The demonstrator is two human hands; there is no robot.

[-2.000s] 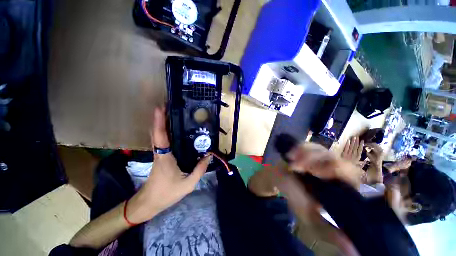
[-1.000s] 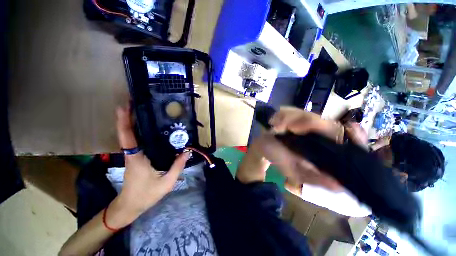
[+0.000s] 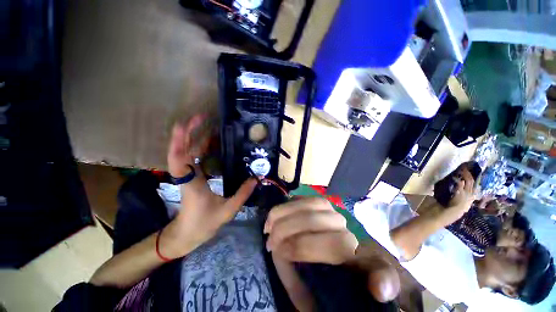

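Observation:
A black plastic housing (image 3: 238, 113) lies open side up, with its side frame to the right. A round silver-white motor (image 3: 260, 166) sits in its lower part, with thin red leads (image 3: 275, 183) beside it. My left hand (image 3: 204, 198) is at the lower left; its thumb touches the housing near the motor. Its other fingers are blurred and spread off the housing's left side. My right hand (image 3: 314, 234) is curled around the black electric screwdriver (image 3: 344, 283) below right of the housing. The tool looms close and dark; its tip is hidden.
Another housing with a motor (image 3: 247, 24) lies beyond. A blue-and-white screw feeder (image 3: 366, 67) stands to the right. Dark housings or trays (image 3: 36, 152) fill the far left. Tan cardboard (image 3: 134, 79) covers the bench. A seated person (image 3: 451, 250) works at the right.
My right hand and the screwdriver have moved down towards the housing's lower right. My left fingers have spread away from the housing's left side. The view has shifted.

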